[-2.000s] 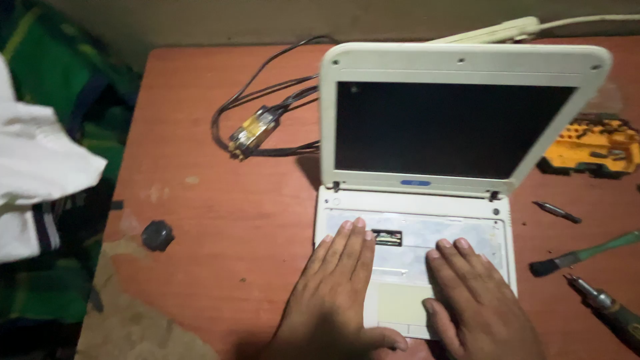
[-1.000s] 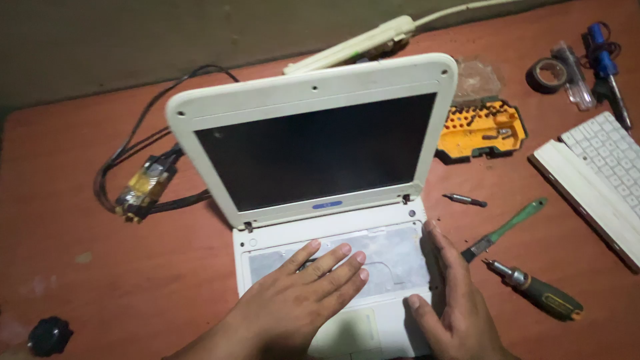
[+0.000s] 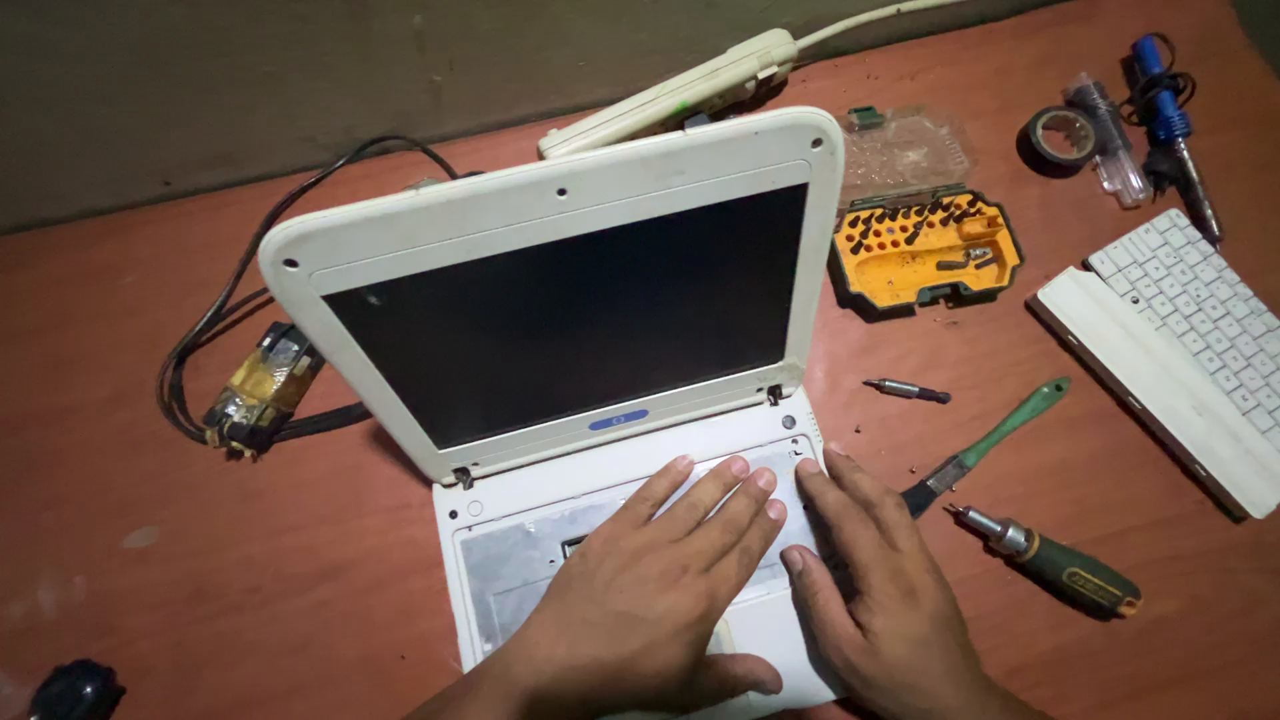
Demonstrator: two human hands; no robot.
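A small white laptop (image 3: 620, 430) stands open on the table, its screen (image 3: 590, 310) dark. The keyboard is out of its base, so a grey metal plate (image 3: 510, 565) shows there. My left hand (image 3: 660, 570) lies flat across the plate's middle, fingers slightly apart, holding nothing. At the base's right edge rests my right hand (image 3: 880, 580), its thumb on the palm rest and its fingers at the plate's right end. Part of the small opening in the plate is hidden under my left hand.
On the right lie a green-handled brush (image 3: 1010, 425), a screwdriver (image 3: 1060, 565), a loose bit (image 3: 907, 391), an orange bit case (image 3: 925, 250), a white keyboard (image 3: 1190, 320), black tape (image 3: 1060, 140) and a soldering iron (image 3: 1165, 110). Behind is a power strip (image 3: 680, 95); left, a taped adapter (image 3: 265, 385).
My left hand has moved right across the plate, uncovering its left part. My right hand has shifted from the plate to the base's right edge. The view has swung right.
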